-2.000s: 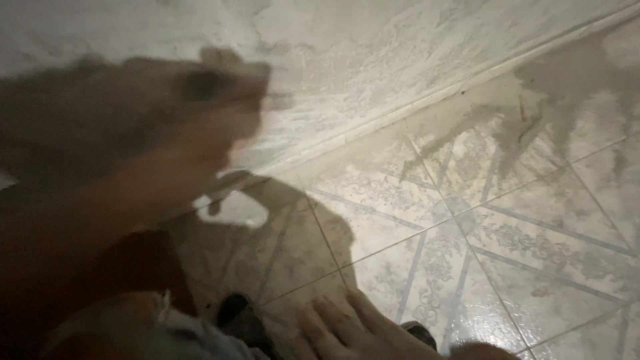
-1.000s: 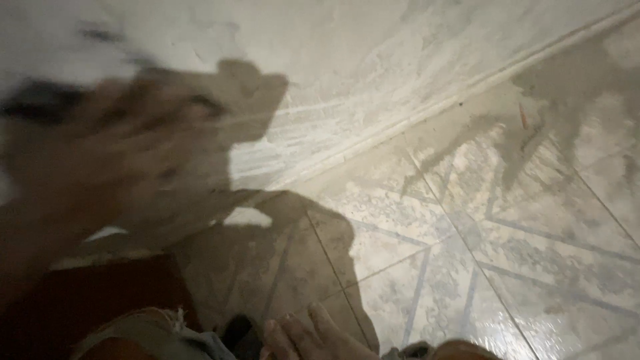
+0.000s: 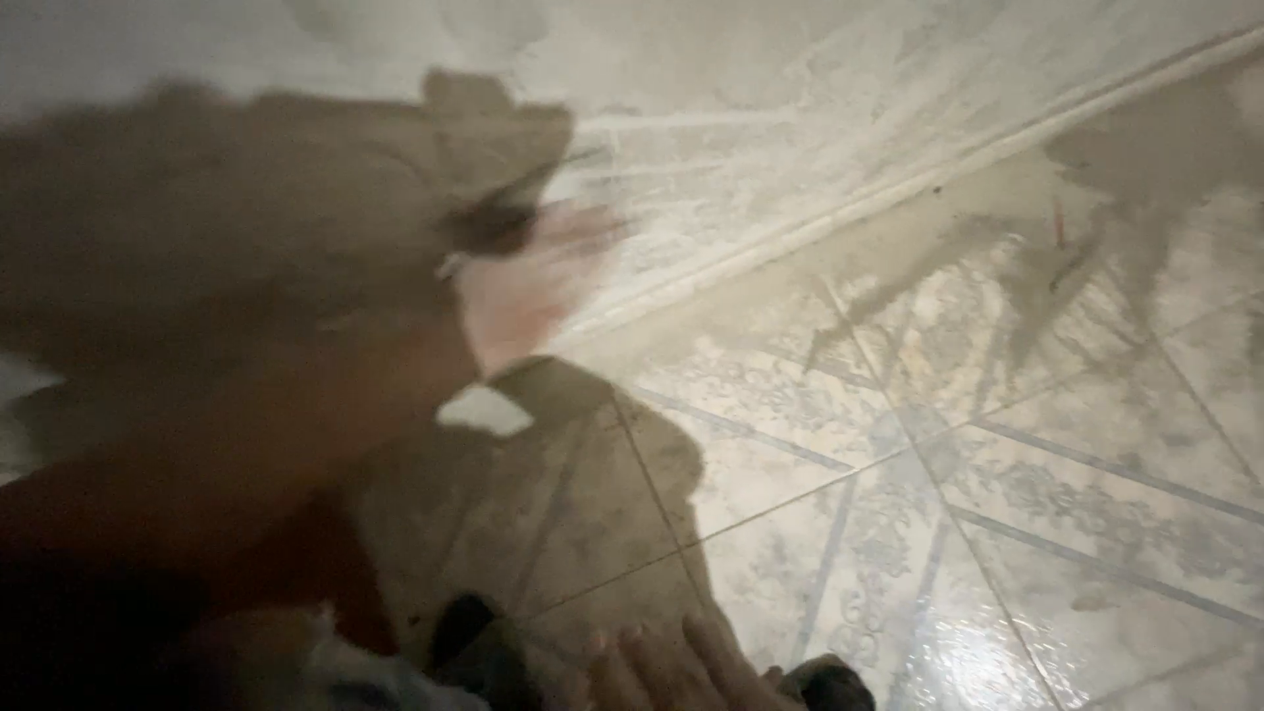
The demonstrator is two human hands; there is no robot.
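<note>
My left hand (image 3: 538, 281), strongly blurred, reaches in from the left in front of the pale, streaked wall (image 3: 711, 148), just above the skirting edge. A dark shape lies against its upper side; I cannot tell whether it is a held object or shadow. At the bottom my right hand (image 3: 671, 667) is partly cut off by the frame. Its fingers are extended and slightly apart over the patterned floor tiles (image 3: 790, 553), with nothing seen in them. A large shadow of arm and body falls across wall and floor.
The wall's base edge (image 3: 849, 212) runs diagonally to the upper right. Grey, wet-looking smears (image 3: 1027, 286) and a thin reddish streak (image 3: 1060, 222) mark the floor beside it. Dark shoe tips (image 3: 834, 683) and frayed cloth over a knee (image 3: 326, 657) show at the bottom.
My left hand has moved right along the wall since a second ago, when it was farther left. My right hand stays low at the bottom edge.
</note>
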